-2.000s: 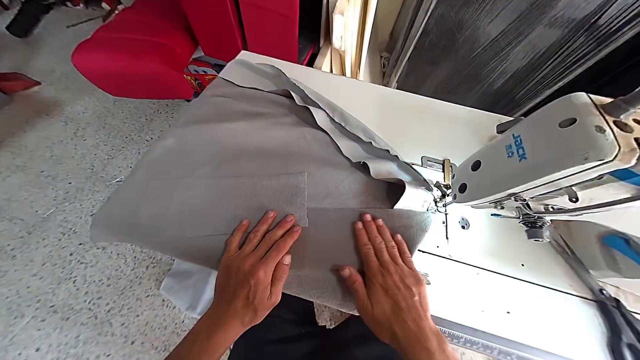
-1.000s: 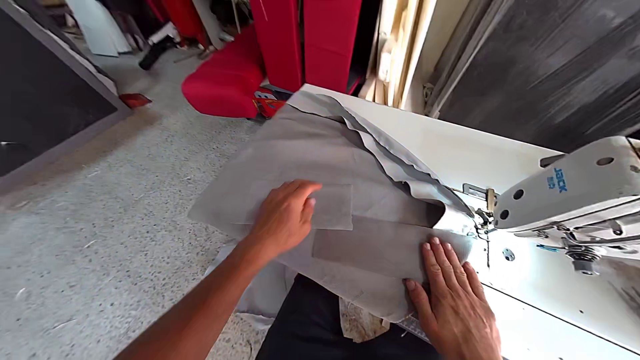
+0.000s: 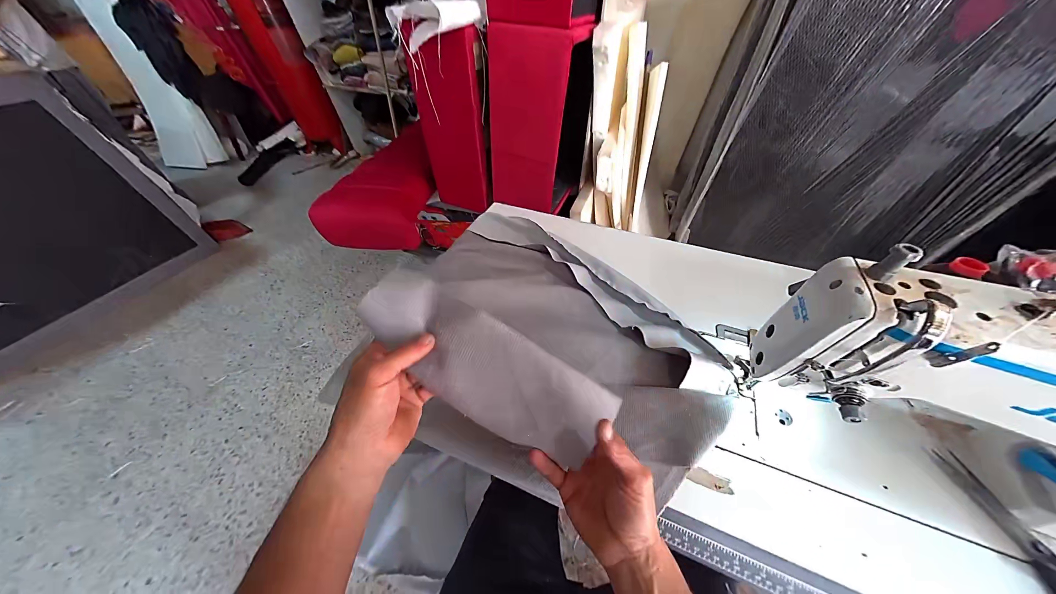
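Note:
Between my two hands a strip of grey fabric is lifted above a larger grey fabric piece that lies over the white sewing table. My left hand grips the strip's left part, whose far end is blurred. The strip's right end is pinched between thumb and fingers of my right hand. At the right stands a white Jack sewing machine, and the larger fabric's wavy edge reaches its needle area. Whether the presser foot is down on it I cannot tell.
Scissors lie on the table's right side. A ruler scale runs along the near edge of the white table. Beyond the table are red upholstered pieces, wooden strips and plastic-wrapped material.
Both hands lay on the fabric two seconds ago; now they hold a grey strip up off it. My right hand has left the large piece near the machine. The view has swung left and up.

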